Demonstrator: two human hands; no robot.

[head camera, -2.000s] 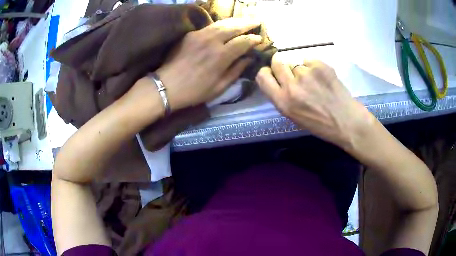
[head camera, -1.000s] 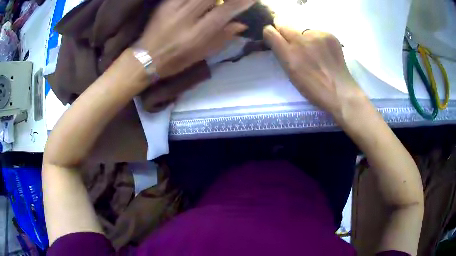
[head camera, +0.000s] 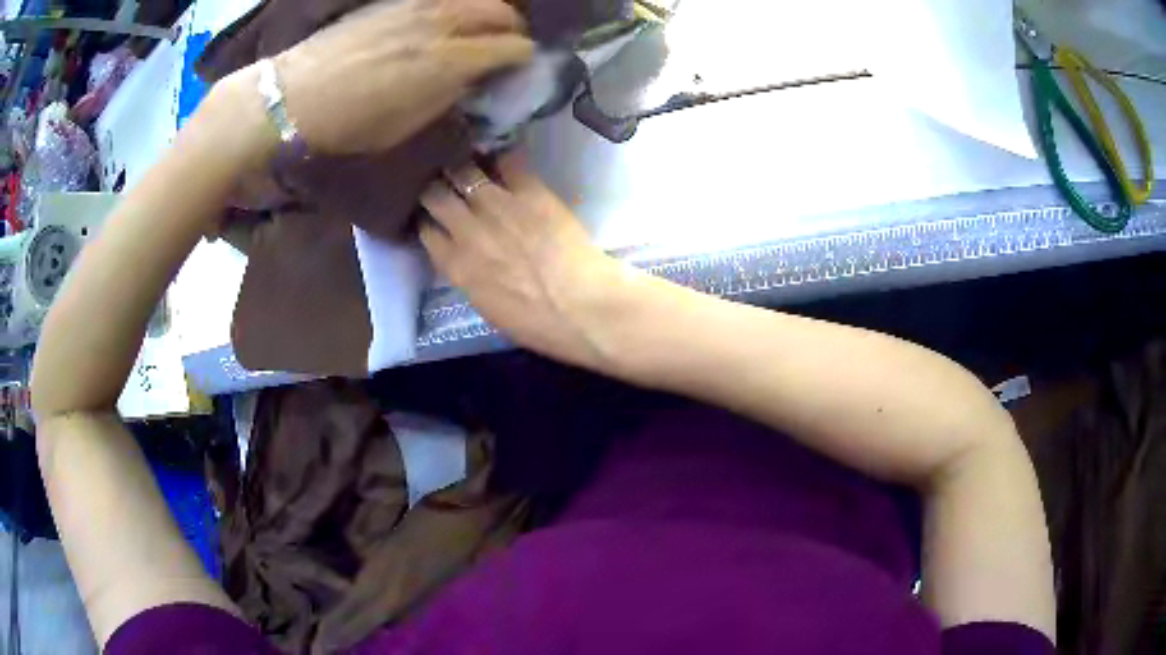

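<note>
The brown garment cloth lies bunched on the left of the white machine table, with a white lining strip along its lower edge. My left hand is on top of the bunched cloth, its fingers curled on it near a white patch. My right hand is below it, fingertips closed at the cloth's right edge. The fingertips of both hands are partly hidden by cloth. The presser foot area shows just right of the cloth, with no hand at it.
Green and yellow looped scissors lie at the right beside a white sheet. A scale tape runs along the table's front edge. More brown cloth hangs below at left, and a beige machine part stands at far left.
My right hand has moved left from beside the needle area to the cloth. My left hand has moved left with the bunched cloth, uncovering the presser foot area.
</note>
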